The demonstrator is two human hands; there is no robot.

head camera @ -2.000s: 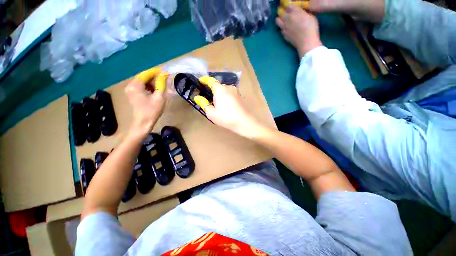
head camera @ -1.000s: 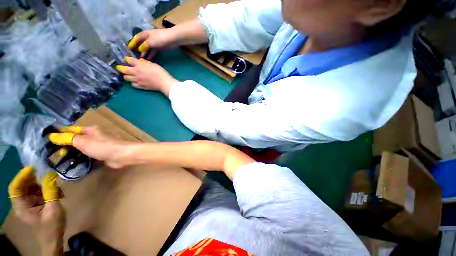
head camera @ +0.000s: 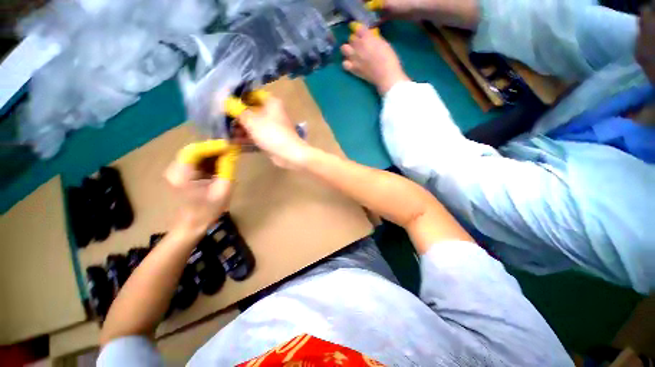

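My right hand [head camera: 271,130], with yellow finger cots, grips a black plastic housing [head camera: 235,129], mostly hidden by the fingers and blurred. A clear poly bag [head camera: 215,75] stands crumpled at the far side of that hand. My left hand [head camera: 203,175] is just nearer and to the left, its cot-covered fingers bent and apart, with nothing clearly seen in it. Bare black housings stand in two groups on the cardboard sheet [head camera: 309,204]: a back-left group [head camera: 113,197] and a longer front row [head camera: 233,247], partly hidden by my left forearm.
A heap of empty bags [head camera: 108,57] lies at the far left. Bagged housings [head camera: 294,39] lie at the far side of the green mat [head camera: 359,122]. A spare cardboard sheet [head camera: 36,265] is at left. A coworker's hand [head camera: 373,61] and blue sleeve are close on the right.
The view swung right to the coworker and back. My hands are now at the sheet's far side; the right still holds a housing beside the bag. The left has moved nearer the housing.
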